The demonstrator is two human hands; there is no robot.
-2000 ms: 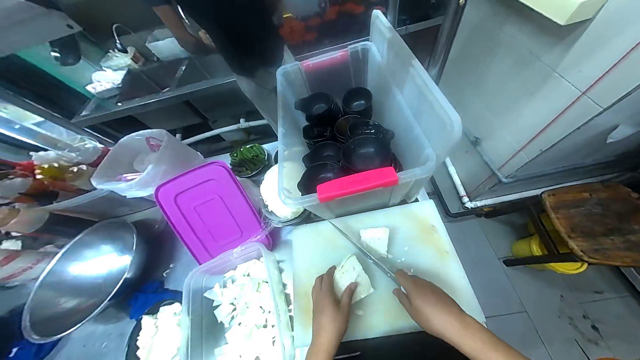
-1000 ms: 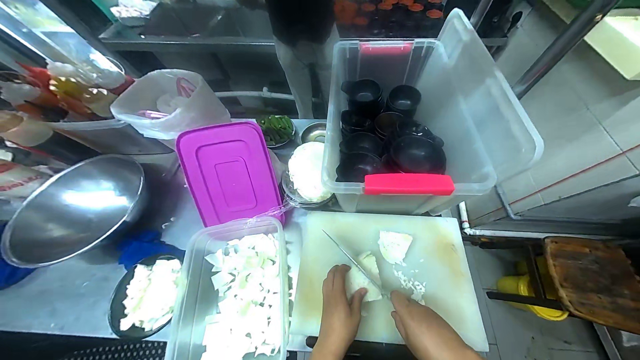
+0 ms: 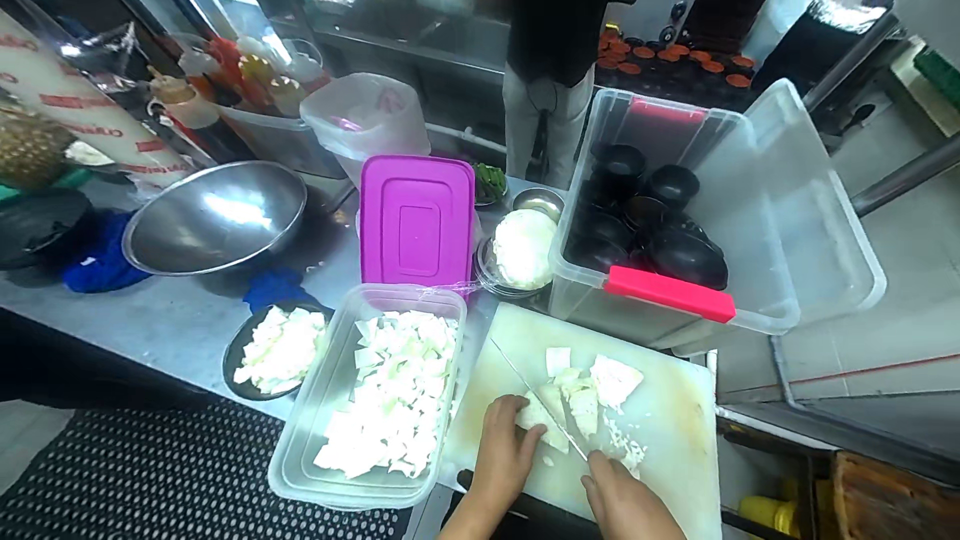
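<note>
On a pale cutting board (image 3: 675, 420), my left hand (image 3: 504, 450) presses on a piece of white cabbage (image 3: 541, 421). My right hand (image 3: 626, 495) grips a knife (image 3: 525, 379) by its handle, which the fingers hide; the blade points up and left across the cabbage. Cut cabbage pieces (image 3: 581, 397) and a larger chunk (image 3: 615, 381) lie right of the blade, with fine shreds below them. Left of the board, a clear plastic container (image 3: 281, 469) holds many chopped white pieces, and a dark bowl (image 3: 232, 360) holds more.
A purple lid (image 3: 418, 225) stands behind the container. Beside it, a whole pale cabbage (image 3: 525, 247) rests on a bowl. A clear bin (image 3: 825, 225) with black bowls (image 3: 682, 251) borders the board's far edge. A steel bowl (image 3: 217, 217) sits left. Another person (image 3: 551, 90) stands beyond the counter.
The cabbage under the knife now has several cut pieces beside it, right of the blade, where fewer showed before. The view has swung toward the left.
</note>
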